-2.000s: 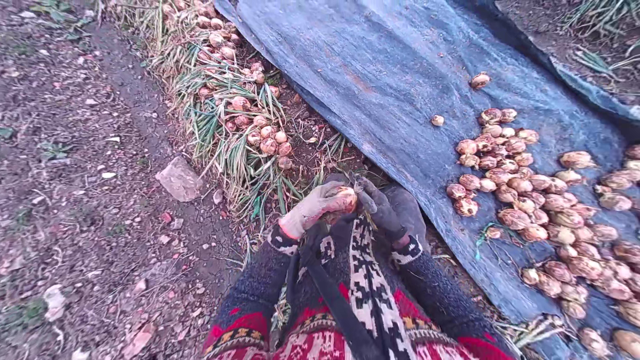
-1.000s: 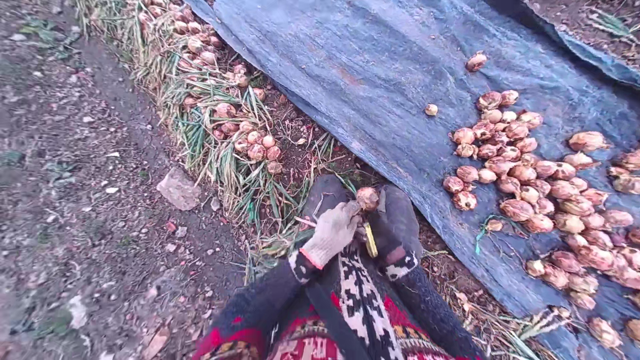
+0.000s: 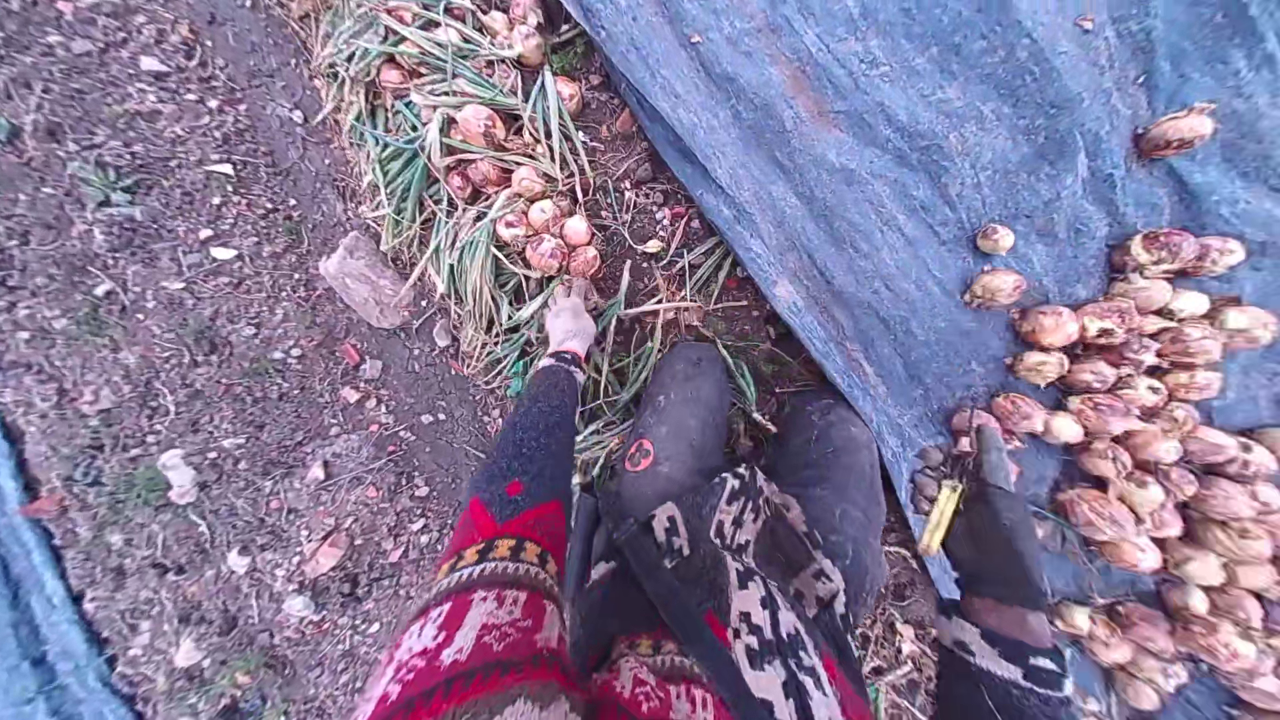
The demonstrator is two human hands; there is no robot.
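My left hand (image 3: 570,322), in a pale glove, reaches forward to the near end of the row of onions (image 3: 546,254) with green and dry tops; its fingertips are partly hidden against an onion. At the right, my right hand (image 3: 985,510), in a dark glove, is over the near edge of the blue tarp (image 3: 800,180), beside the pile of onions (image 3: 1150,440). A yellow-handled tool (image 3: 940,517) is held in that hand; its kind cannot be told. An onion lies just beyond the fingers, and whether they touch it is unclear.
A flat stone (image 3: 367,280) lies on bare soil left of the row. Cut onion leaves (image 3: 640,390) are strewn around my knees (image 3: 675,430). Single onions (image 3: 1176,131) lie farther up the tarp. Another blue sheet (image 3: 45,590) shows at the lower left.
My hands were together over my lap with an onion; they have parted. The left has gone forward to the row, the right out to the tarp with the yellow-handled tool.
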